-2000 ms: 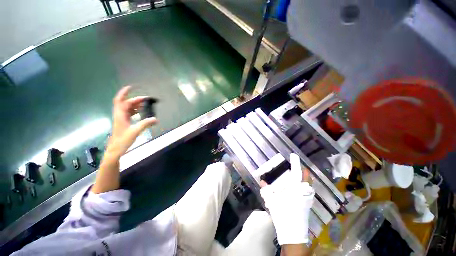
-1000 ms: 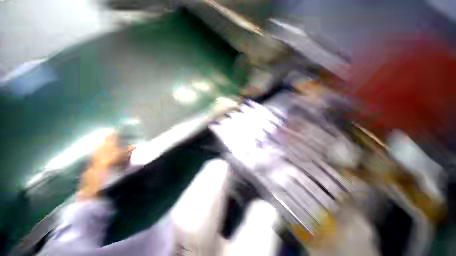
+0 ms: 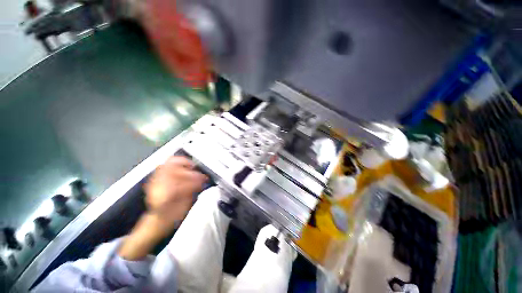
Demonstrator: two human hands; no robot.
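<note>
My bare left hand (image 3: 171, 186) is blurred, fingers curled, at the left front corner of the slotted metal table (image 3: 286, 194); whether it holds anything cannot be told. A white fixture block (image 3: 252, 182) with a black top or part sits on the table, beside a perforated metal plate (image 3: 256, 146). At the bottom edge, what looks like the white-gloved fingertips of my right hand (image 3: 408, 288) show beside a small dark part (image 3: 395, 283), over the pale sheet of the parts tray (image 3: 451, 229); the rest is cut off. Black parts (image 3: 409, 234) lie in rows in the tray.
Black parts (image 3: 43, 224) line the near edge of the green conveyor (image 3: 86, 114). A large grey machine head (image 3: 343, 74) with a blurred red knob (image 3: 177, 46) hangs above. Crumpled white wipes (image 3: 429, 169) lie behind the tray. Brown dividers (image 3: 478, 166) are stacked at right.
The view has swung right, bringing the tray into sight. My left hand has left the belt, where it held a black part. My gloved right hand has left the fixture for the tray.
</note>
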